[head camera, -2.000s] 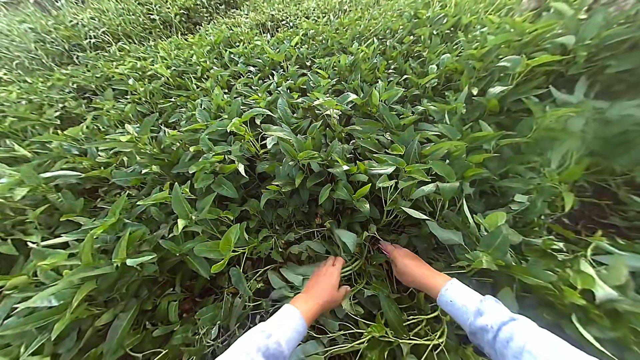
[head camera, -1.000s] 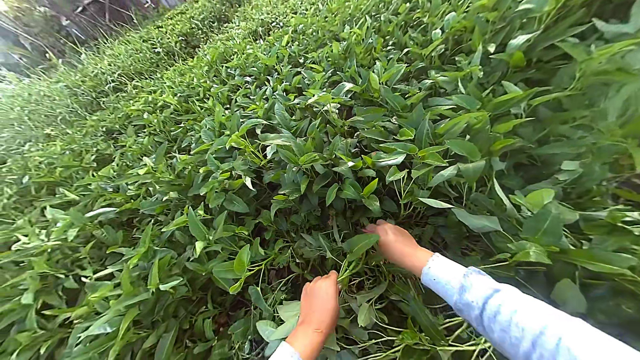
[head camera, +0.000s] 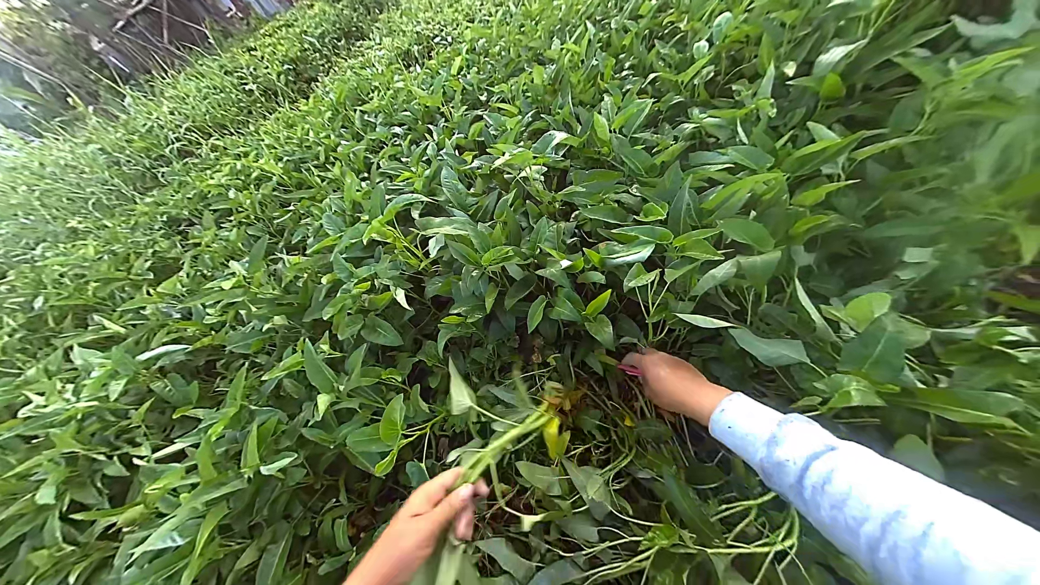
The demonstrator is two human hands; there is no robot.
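Observation:
My left hand (head camera: 431, 516), low and left of centre, is closed around a small bundle of cut green stems (head camera: 508, 439), whose ends point up and right, with leaves hanging below the fist. Yellowed leaves (head camera: 556, 431) are just beyond the stem ends. To the right, my right hand (head camera: 670, 382) reaches in among the leafy plants at stem height. Its fingers are closed on a small pink-red object (head camera: 630, 370), mostly hidden, perhaps a blade's handle. Dense leafy greens with long pointed leaves, resembling water spinach (head camera: 520, 244), stand around both hands.
The leafy bed spreads to every side. Bare trailing stems (head camera: 731, 536) lie low in front, below my right forearm. Taller grassy growth (head camera: 162, 162) is at the left. Dry branches and a dark structure (head camera: 162, 32) stand at the far upper left.
My left hand has come away from the plants toward the lower left and now shows a bundle of stems. The right hand stays low among the plants. The view has tilted.

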